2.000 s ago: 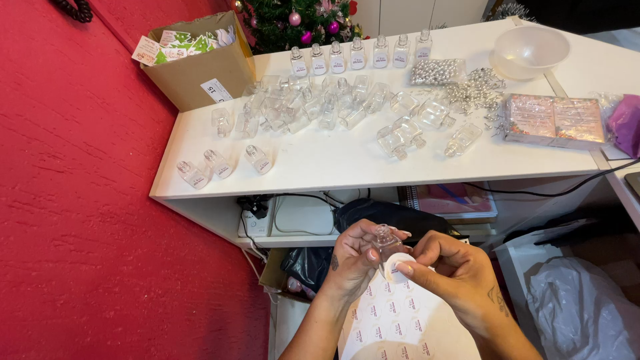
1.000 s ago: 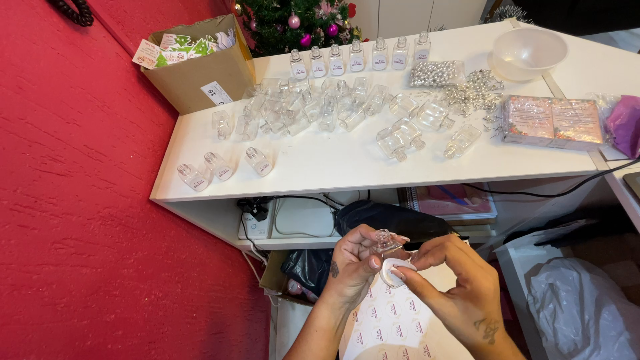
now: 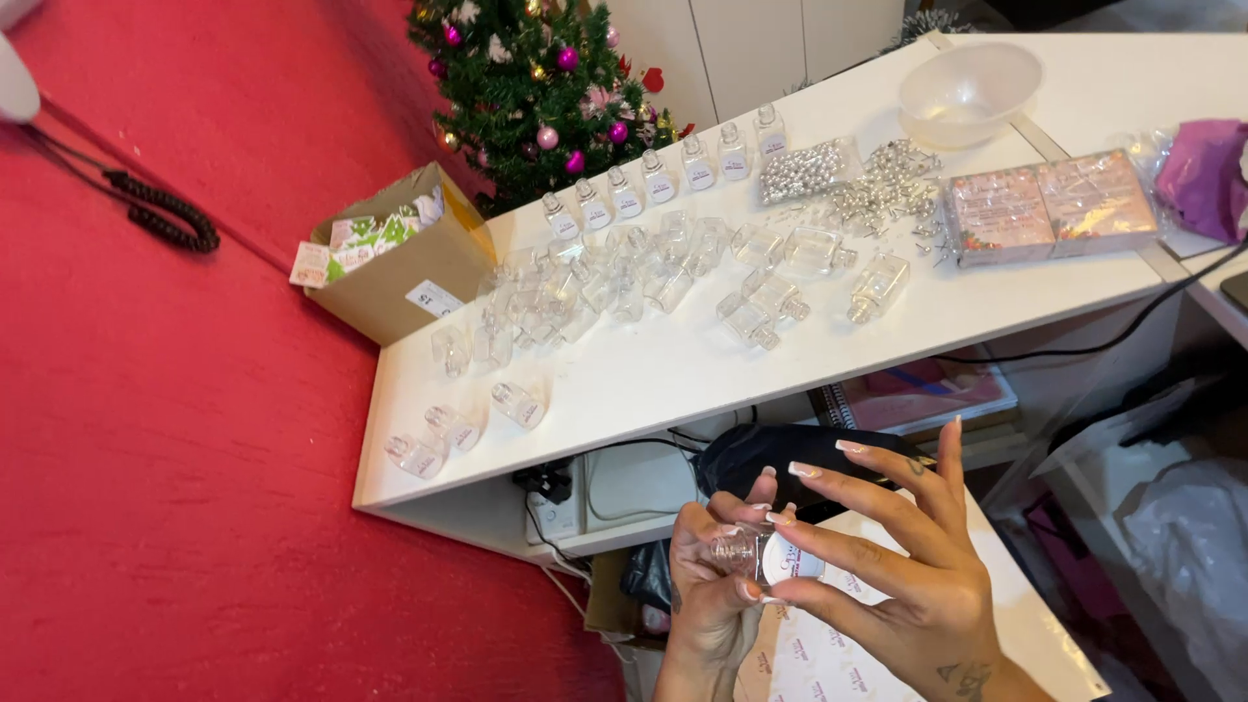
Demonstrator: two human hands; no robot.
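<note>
A small clear bottle lies on its side in my left hand, its neck pointing left. A round white label with writing is on the bottle's face. My right hand touches the label's edges with thumb and index finger, the other fingers spread. Below my hands is a sheet of printed labels. On the white counter, several labelled bottles stand in a row at the back, and three more labelled bottles are near the front left. Many loose clear bottles lie between them.
The white counter also holds a bag of silver beads, loose silver pieces, a translucent bowl, wrapped pink boxes and a cardboard box of tags. A black cable crosses its front edge. Shelves sit underneath.
The label was held at the bottle by my right fingertips; now it lies against the bottle's face. The bottle has turned more sideways, and my right fingers have spread apart.
</note>
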